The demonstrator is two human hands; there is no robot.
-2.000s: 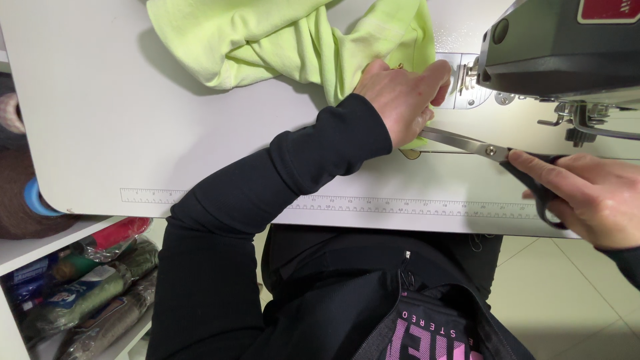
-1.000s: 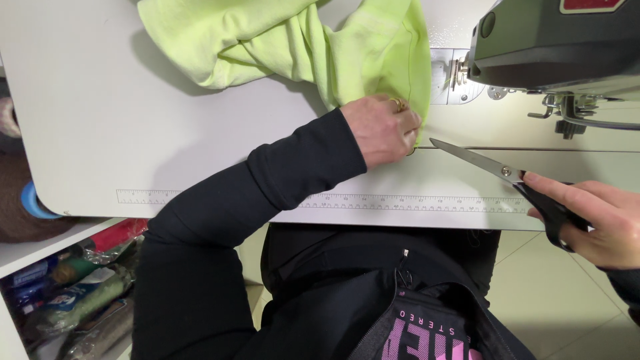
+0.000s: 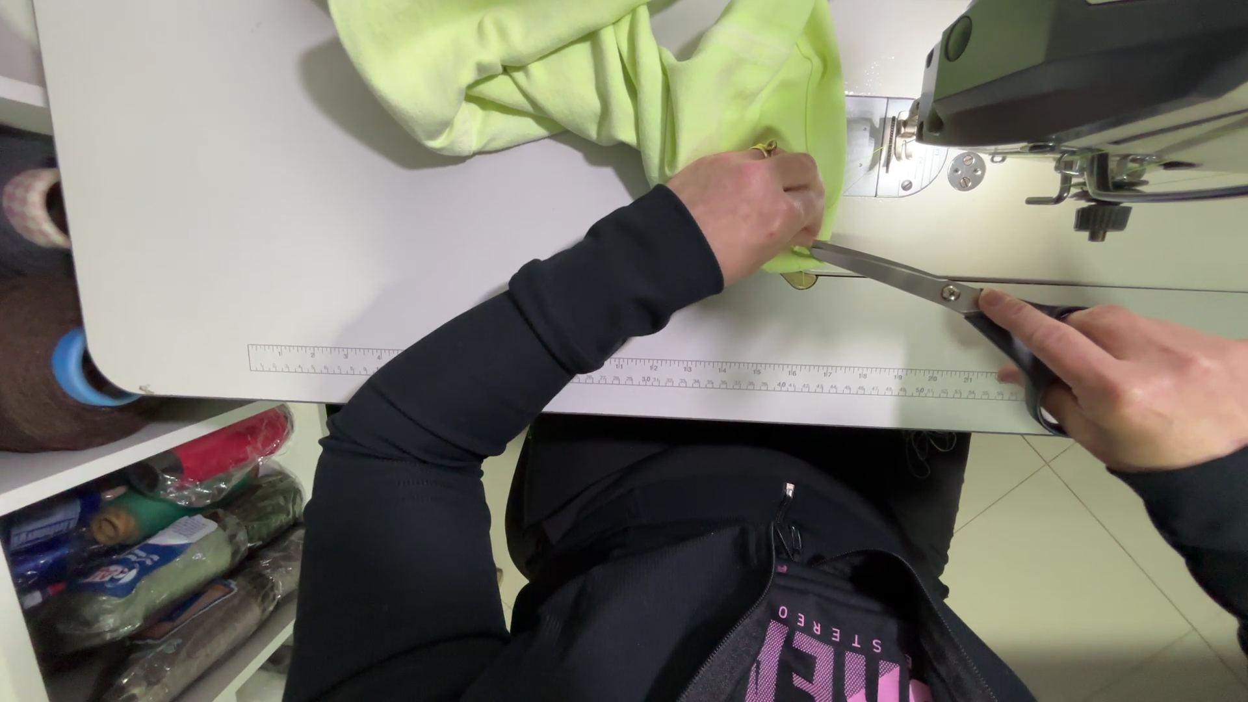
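Lime-green fabric (image 3: 546, 78) lies in folds over the upper part of the white sewing table. My left hand (image 3: 751, 210), with a ring on one finger, pinches the fabric near its lower right edge; the fingertips are partly hidden. My right hand (image 3: 1131, 375) holds black-handled fabric scissors (image 3: 892, 271) by the handles. Their blades look closed or nearly so, and the tips are at the fabric edge beside my left fingertips. Whether they touch the cloth I cannot tell.
A sewing machine head (image 3: 1082, 83) stands at the upper right over its metal needle plate (image 3: 882, 146). A printed ruler scale (image 3: 682, 378) runs along the table's front edge. At left are a large brown thread cone (image 3: 39, 361) and a shelf of wrapped thread spools (image 3: 166, 565).
Compared with one second ago, the scissors have moved from just right of the fabric to its edge at my left fingertips. My left hand still holds the cloth.
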